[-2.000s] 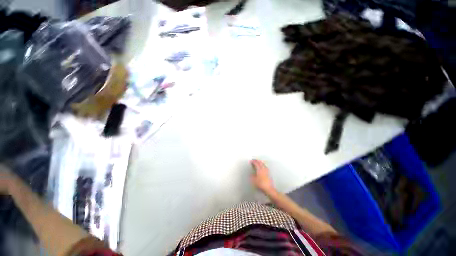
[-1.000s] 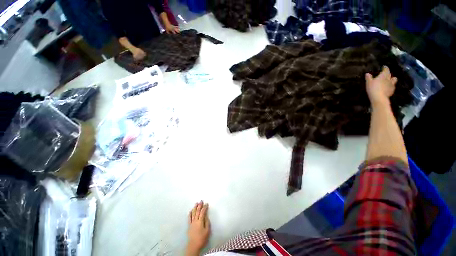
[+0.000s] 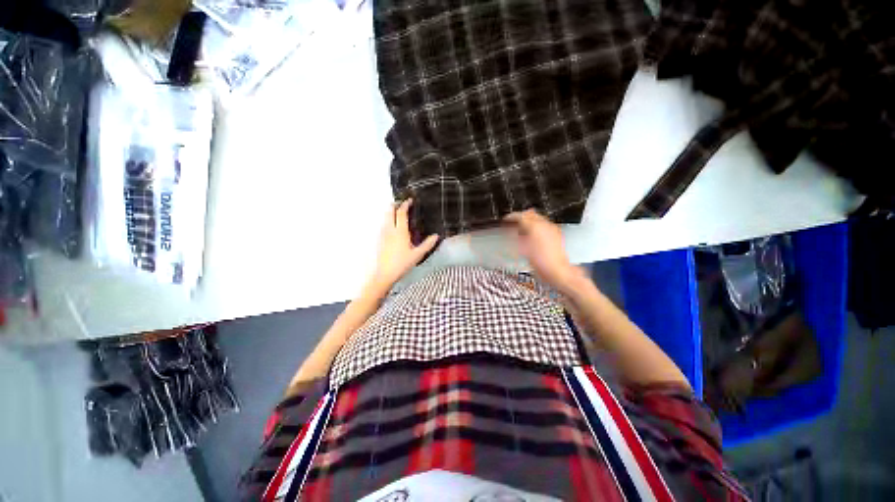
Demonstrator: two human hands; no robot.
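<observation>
A dark brown plaid garment (image 3: 510, 98) lies spread on the white table in front of me, its near edge close to the table's front edge. My left hand (image 3: 402, 245) is at the garment's near left corner, with the thumb and fingers around the cloth edge. My right hand (image 3: 542, 245) is at the near edge further right, slightly blurred. Its fingers touch the cloth, but their hold on it is unclear.
A pile of plaid garments (image 3: 785, 69) lies at right, with a fabric tie (image 3: 682, 172) hanging off it. A stack of printed polybags (image 3: 157, 186) lies at left, near bagged garments (image 3: 44, 127) and a black phone (image 3: 184, 47). A blue crate (image 3: 834, 324) stands below the table.
A plaid garment now lies spread in front of me. My right hand has moved from the pile at right to its near edge. My left hand has gone from the bare table to its corner.
</observation>
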